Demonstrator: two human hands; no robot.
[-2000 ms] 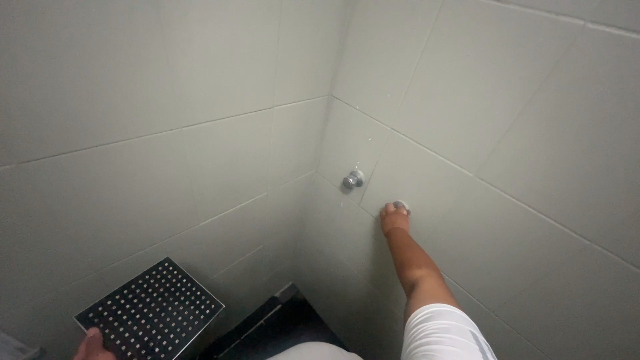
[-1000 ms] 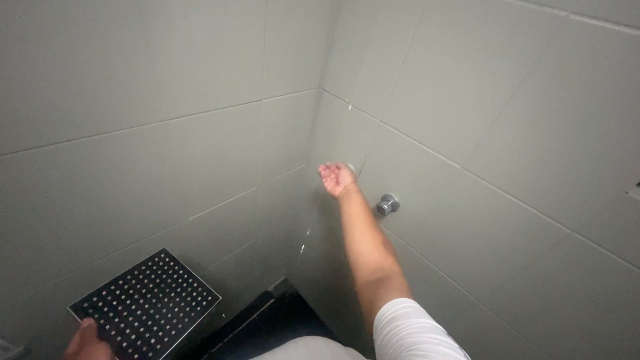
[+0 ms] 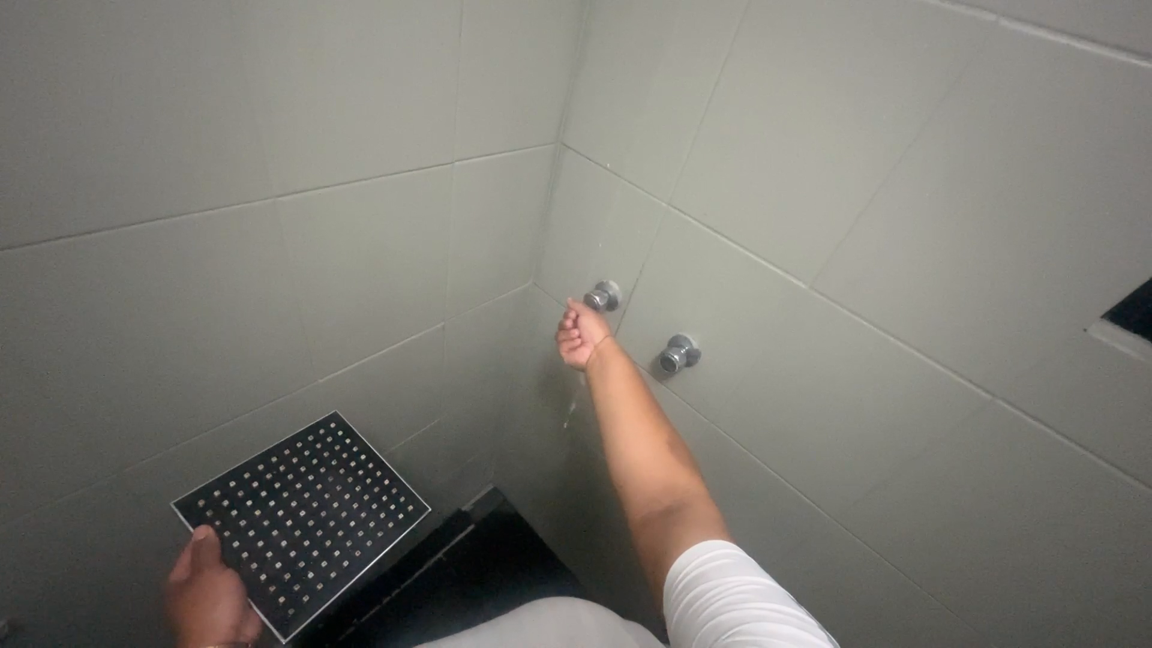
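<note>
My left hand [image 3: 211,585] grips the lower left edge of a square black panel [image 3: 306,522] dotted with rows of small pale nozzles or studs, its thumb on the face. My right hand [image 3: 580,335] reaches toward the tiled wall with its fingers curled and palm turned up, just below and left of a chrome tap knob [image 3: 603,296]; nothing shows in it. Whether it touches the knob I cannot tell. A second chrome tap knob [image 3: 679,355] sticks out of the wall to the right of my wrist. Water drops fall near my right hand.
Grey tiled walls [image 3: 387,243] meet in a corner ahead. Low down in the corner lies a glossy black surface [image 3: 486,558] with a raised edge. A dark recess or opening [image 3: 1132,315] shows in the right wall.
Two seconds ago my right hand was on the right-hand knob; it has since moved left to beside the other knob. My left hand still holds the panel.
</note>
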